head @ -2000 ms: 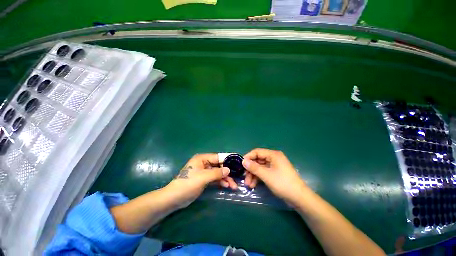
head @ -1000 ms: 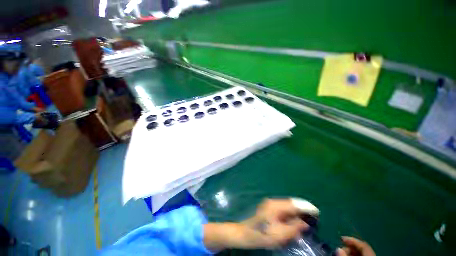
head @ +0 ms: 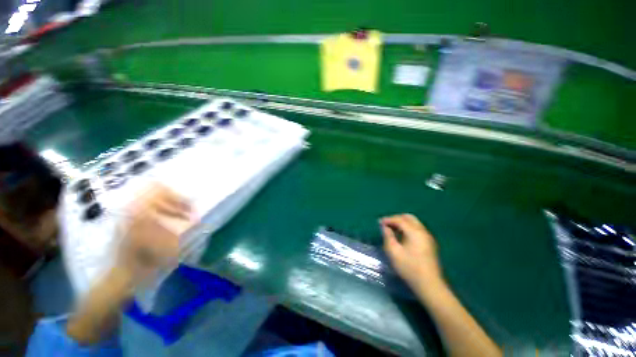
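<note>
The stack of white blister trays (head: pixel 230 164) lies at the left, with black discs (head: pixel 150 144) in two rows on the top one. My left hand (head: pixel 155 233) is over the near part of the stack, strongly blurred; whether it holds anything cannot be told. A clear strip of carrier film (head: pixel 347 256) lies flat on the bench, left of my right hand. My right hand (head: pixel 413 252) is beside it, thumb and forefinger close together; a dark spot shows between the fingers, too blurred to tell if it is a part. A sheet of dots (head: pixel 605 279) lies at the far right.
A whitish scrap (head: pixel 436 181) lies on the green bench (head: pixel 335 181) toward the back. A yellow card (head: pixel 351 63), a white label and an instruction sheet (head: pixel 496 82) hang on the green partition. A blue frame-like object (head: pixel 185 307) is below the bench edge. Other white sheets lie far left.
The view swung left, then partly back right. My left hand moved from the middle to over the trays. My hands are now apart, and the round black part no longer shows between them.
</note>
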